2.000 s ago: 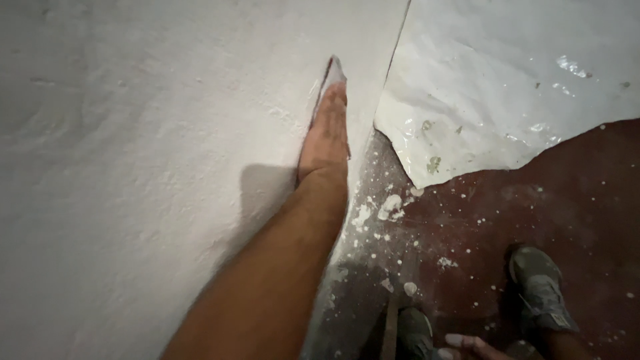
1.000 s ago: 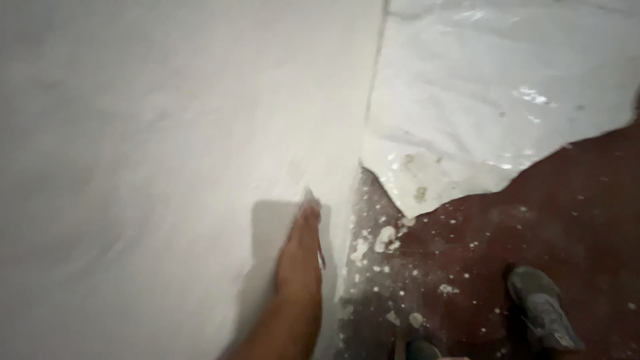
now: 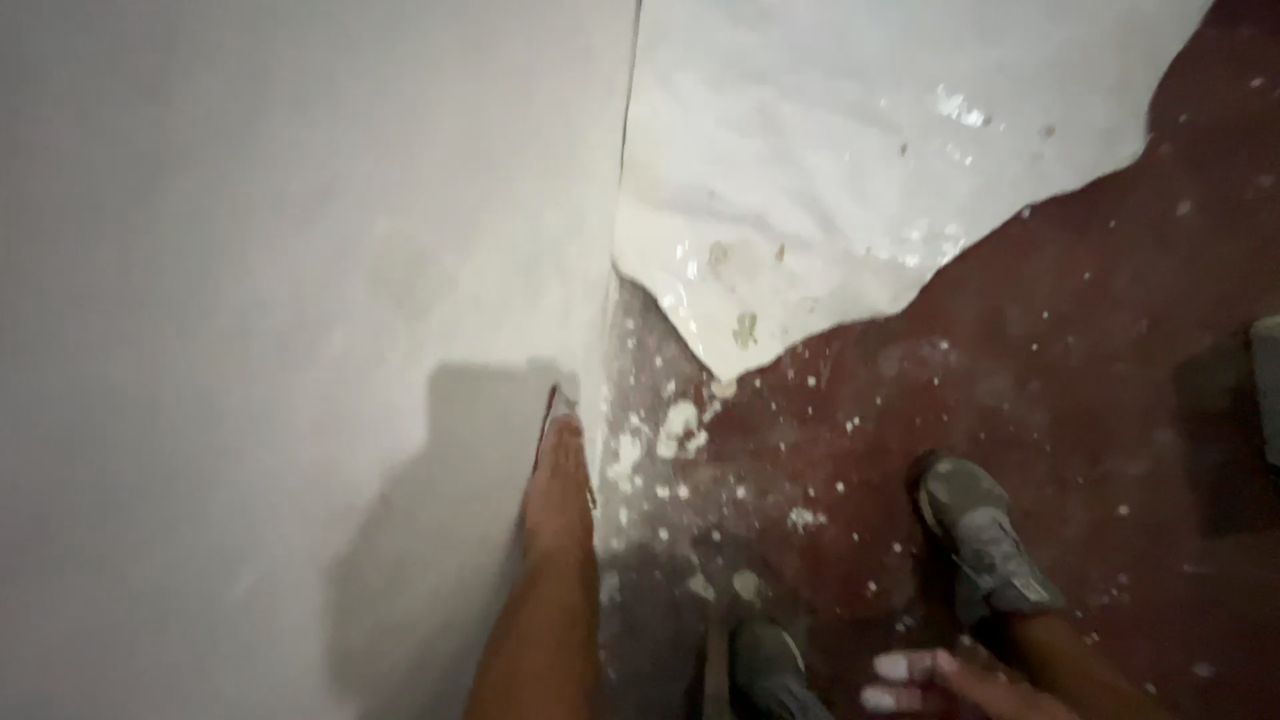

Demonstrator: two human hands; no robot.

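Observation:
My left hand (image 3: pixel 560 470) lies flat against a white wall (image 3: pixel 250 300), near its bottom edge, fingers pointing up the view. Under the palm and fingers is a thin flat sheet, seen edge-on as a dark reddish line; its material cannot be made out. The fingertips look whitish, and the hand casts a shadow on the wall to its left. At the bottom edge, my right hand (image 3: pixel 940 680) hangs over the floor between my shoes, partly out of view, with whitened fingertips apart and nothing visible in them.
A white plastic sheet (image 3: pixel 850 180) with wet-looking shine covers the floor along the wall. Red-brown floor (image 3: pixel 1080 400) is speckled with white splashes. My two shoes (image 3: pixel 965 495) stand at the lower right. A pale object (image 3: pixel 1267 385) shows at the right edge, and a narrow strip (image 3: pixel 716 665) beside the nearer shoe.
My left hand has moved down the view along the wall, from beside the plastic sheet to nearer my feet. My right hand, barely visible one second ago, shows again at the bottom.

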